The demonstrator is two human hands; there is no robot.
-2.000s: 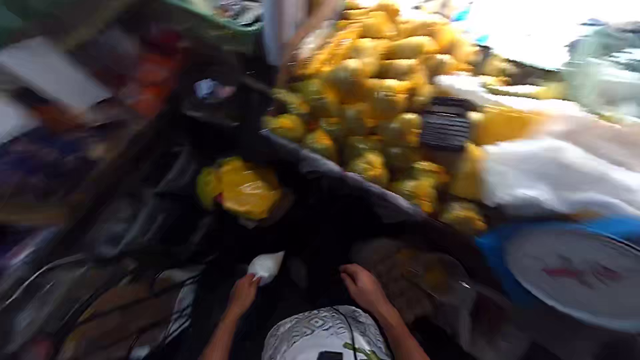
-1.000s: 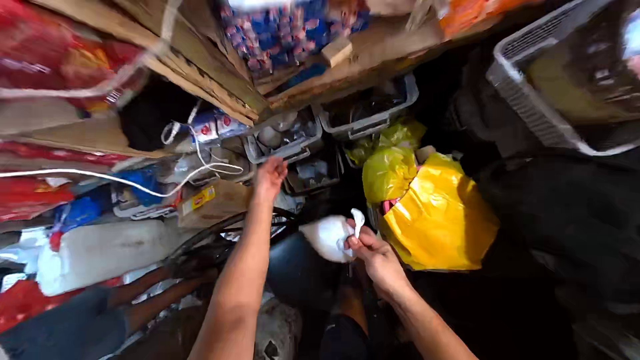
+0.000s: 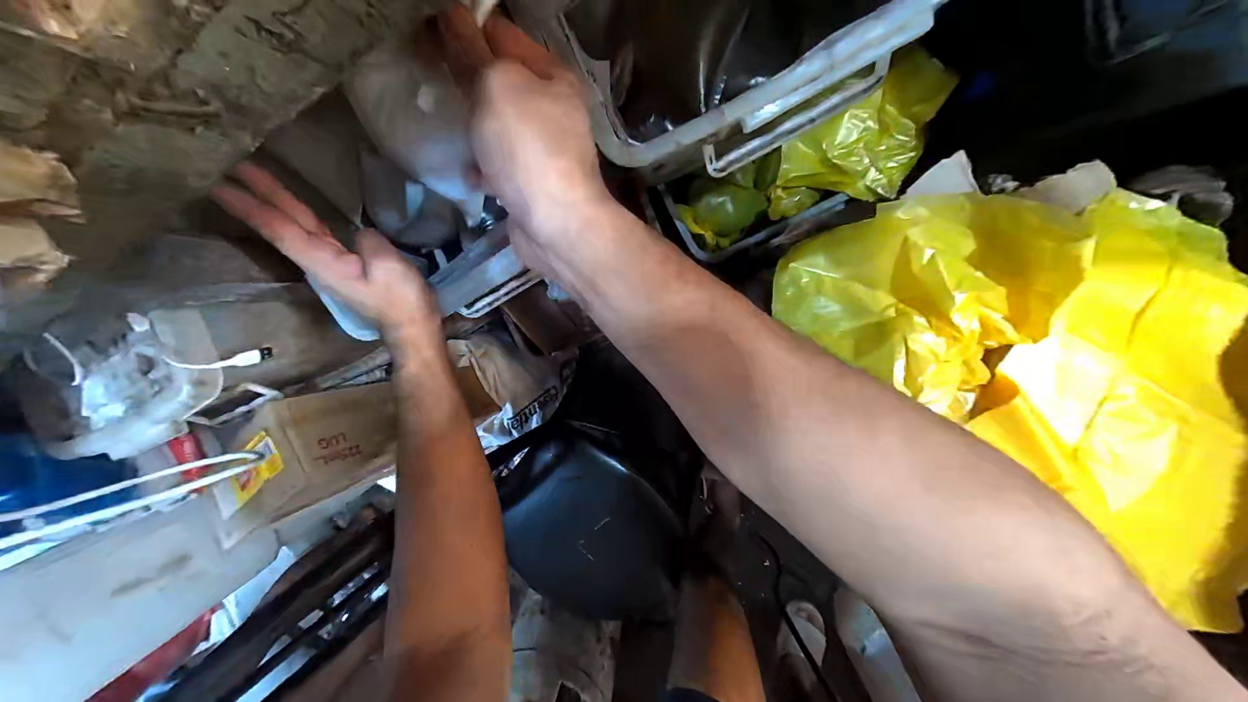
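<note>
My right hand (image 3: 531, 127) reaches to the top of the view and grips the white tied end of a pale, filled plastic bag (image 3: 414, 112), which is blurred. The bag is beside my fingers, over a grey plastic basket (image 3: 487, 273) with other clear bags (image 3: 414, 210) in it. To the left, my left hand (image 3: 336, 268) is palm up with its fingers extended, holding nothing, close to the basket's left end. My fingertips on the right hand are partly hidden at the upper edge.
A second plastic basket (image 3: 682, 146) sits at upper centre. Yellow plastic bags (image 3: 1102, 370) fill the right side. A rough ledge (image 3: 195, 117) overhangs the upper left. Below it lie a cardboard box (image 3: 331, 439), a white cable (image 3: 229, 360) and a black seat (image 3: 590, 526).
The view has come much closer to the baskets. The bag was in my left hand two seconds ago and in my right hand one second ago. My right hand has moved up and over the basket.
</note>
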